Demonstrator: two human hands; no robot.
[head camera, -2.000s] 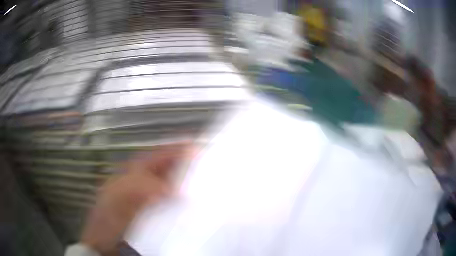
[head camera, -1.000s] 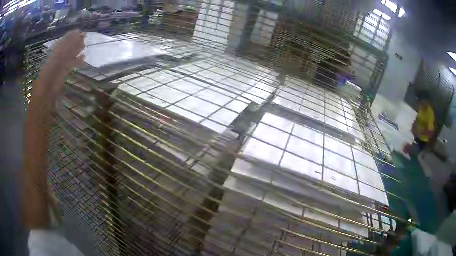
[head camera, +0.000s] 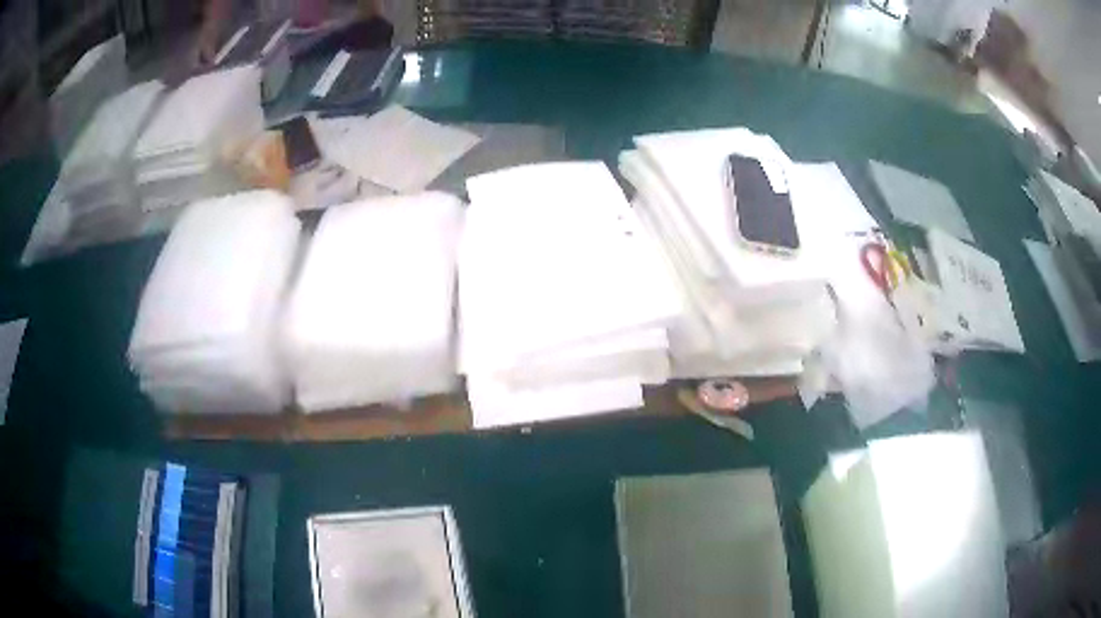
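Note:
Neither of my hands is clearly in view. A pile of blue cell strings (head camera: 181, 543) with white side strips lies at the lower left. Beside it is a white-outlined rectangle (head camera: 377, 561) with a smudgy centre. A pale grey-green glass pane stack (head camera: 704, 543) lies right of centre. A taller pale stack (head camera: 936, 525), shiny on top, stands to its right. The bottom edge cuts all of these off. Behind them stand two soft bonding film stacks (head camera: 223, 284) and a crisp white backing sheet stack (head camera: 561, 260).
A phone (head camera: 763, 205) lies on an untidy white stack (head camera: 700, 151). A pinkish tape roll (head camera: 723, 395) sits by the brown board (head camera: 326, 423). Scissors (head camera: 878, 266) lie at right. More stacks and part of a person (head camera: 308, 15) are across the green table (head camera: 531, 483). A blurred brownish shape is at lower right.
The view has turned from the wire racks to the green table. The hand and forearm seen at left earlier are gone from view. The white sheet from the first frame is no longer close up.

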